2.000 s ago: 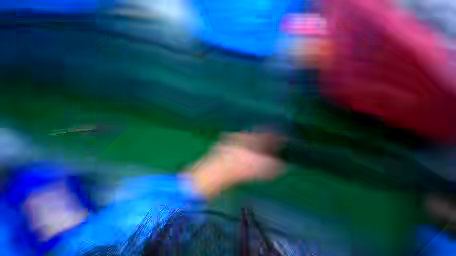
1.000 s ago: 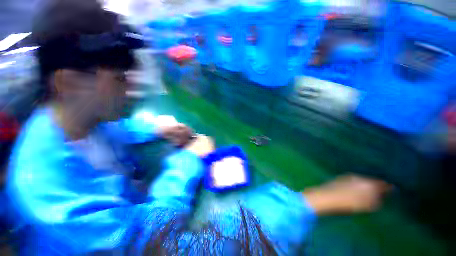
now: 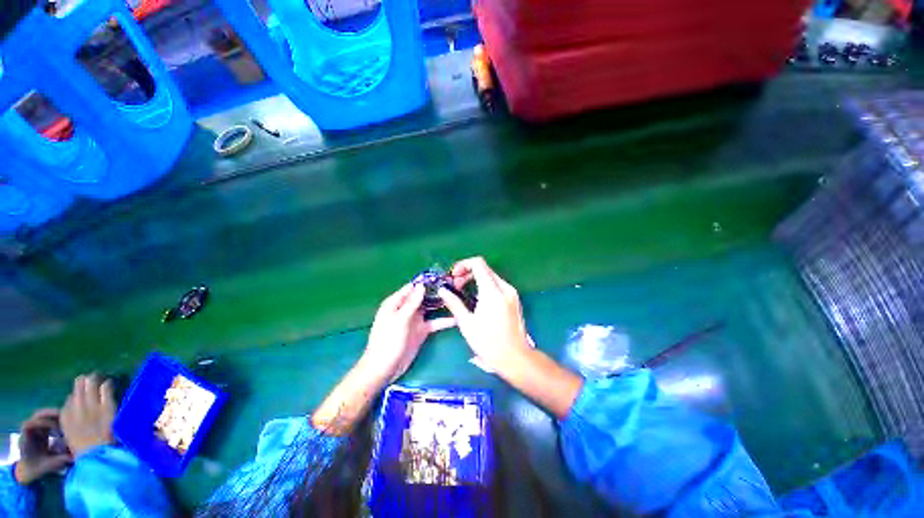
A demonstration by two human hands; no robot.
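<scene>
My left hand [image 3: 398,329] and my right hand [image 3: 491,316] are together near the middle of the view. Both hold a small dark and silver round electronic unit [image 3: 432,287] between their fingertips, at the near edge of the green belt. The fingers hide part of the unit. A blue parts bin [image 3: 486,445] with small white and cream pads [image 3: 443,440] stands just below my hands; hair covers part of its lower end. I cannot tell whether a tool is in my right hand.
Another unit [image 3: 193,301] lies on the belt [image 3: 304,280] at left. A neighbour's hands [image 3: 88,410] and blue bin [image 3: 154,390] are at lower left. Crumpled plastic [image 3: 598,349] and a thin dark stick [image 3: 681,345] lie right. Stacked trays [image 3: 861,263] stand far right; red bins [image 3: 638,51] are beyond.
The view has swung from the neighbour on the left back to the bench in front of me and is sharper. Both my hands now show, together on the unit.
</scene>
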